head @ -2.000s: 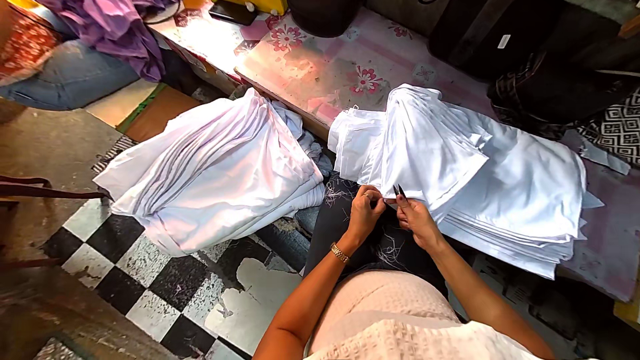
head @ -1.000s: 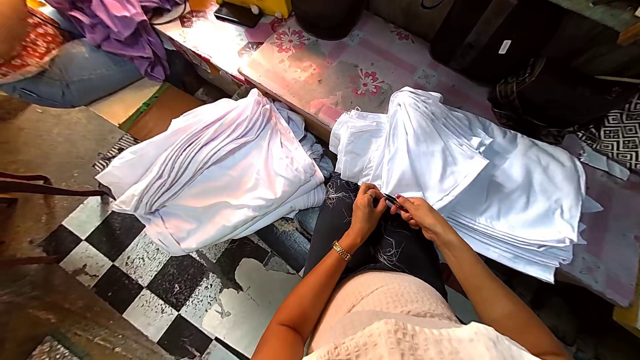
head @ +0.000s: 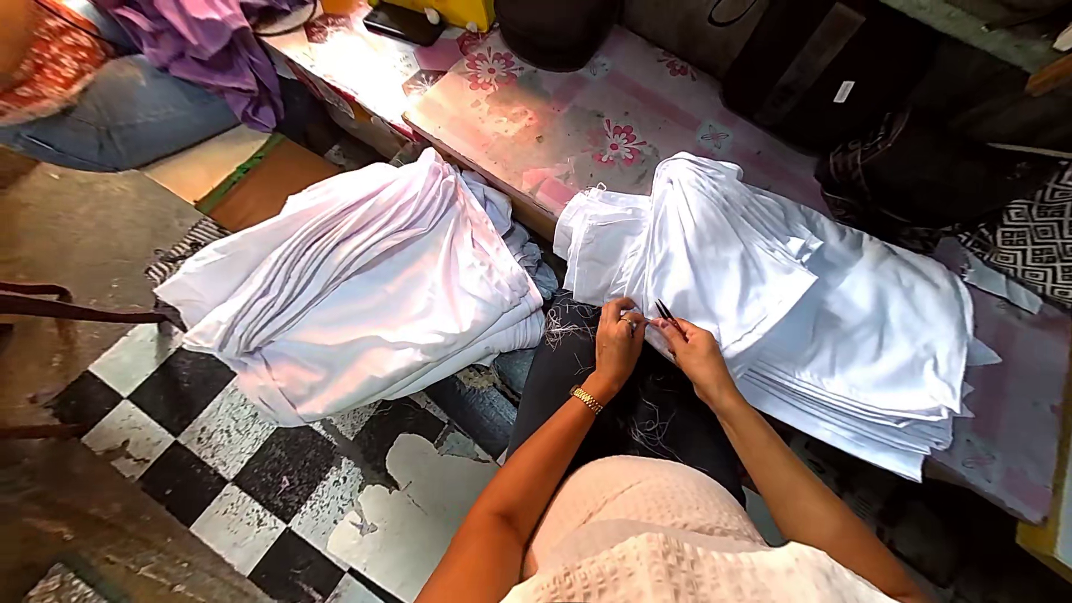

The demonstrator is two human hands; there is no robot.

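My left hand [head: 620, 339], with a gold watch on its wrist, pinches the near edge of a white cloth [head: 712, 260] over my lap. Close to its right, my right hand [head: 691, 352] holds small dark thread snips [head: 666, 311], their tips pointing up and away from me. That cloth lies bunched over a stack of folded white cloths [head: 879, 335] at the right. Loose thread ends [head: 653, 423] are scattered on my dark trousers. To the left, a second pile of white cloths [head: 360, 293] is draped at knee height.
A low table with a flowered cover [head: 553, 126] runs behind the cloths. On it are a phone [head: 404, 23] and a dark bag [head: 825, 67]. Another person's denim-clad leg [head: 126, 113] and a purple cloth [head: 209, 50] are at upper left. The floor has checkered tiles [head: 285, 473].
The snips in my right hand, lying lower toward my left hand one second ago, now point up and away. Both hands stay at the cloth's near edge.
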